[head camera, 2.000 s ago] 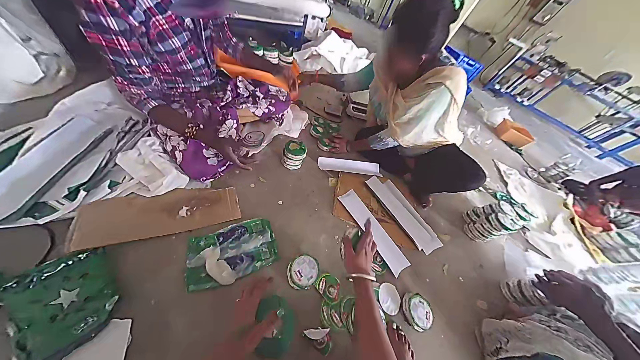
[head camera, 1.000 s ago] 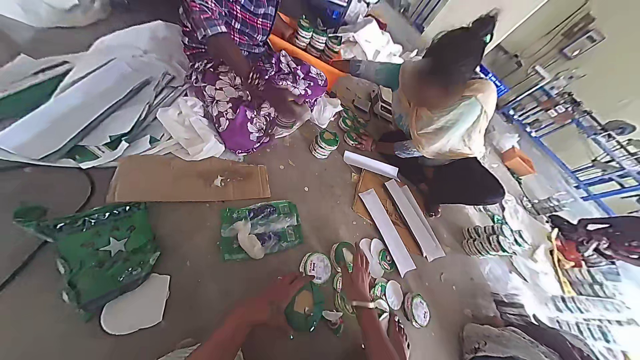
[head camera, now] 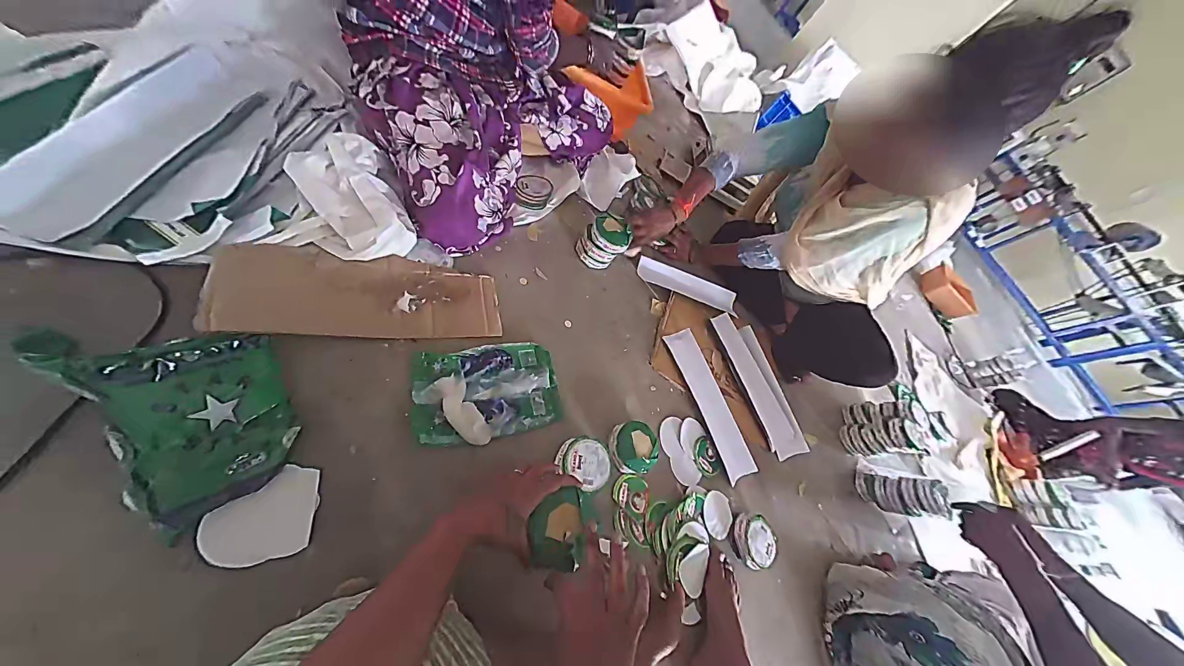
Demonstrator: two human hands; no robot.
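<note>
My left hand (head camera: 518, 509) grips the side of a round green-topped piece (head camera: 558, 529) with a tan patch. My right hand (head camera: 606, 587) lies just right of it with fingers spread, near its lower edge; whether it touches the piece cannot be told. Beyond stand a round white-topped piece (head camera: 584, 462) and a green-rimmed one (head camera: 635, 447). Right of my hands is a loose heap of round green and white discs (head camera: 680, 532), with white ovals (head camera: 683, 449) above it. A bare foot is partly seen beside the heap.
A green plastic packet (head camera: 486, 393) lies ahead, a green bag (head camera: 203, 421) and a white sheet piece (head camera: 259, 518) at left. Cardboard (head camera: 351, 294) and folded white strips (head camera: 710, 407) lie farther off. Two people sit ahead; a co-worker's arms reach in at right, near stacked discs (head camera: 902, 486).
My right hand has moved from the discs back toward the green-topped piece, which my left hand still touches. The person ahead at right now reaches to the stack on the floor.
</note>
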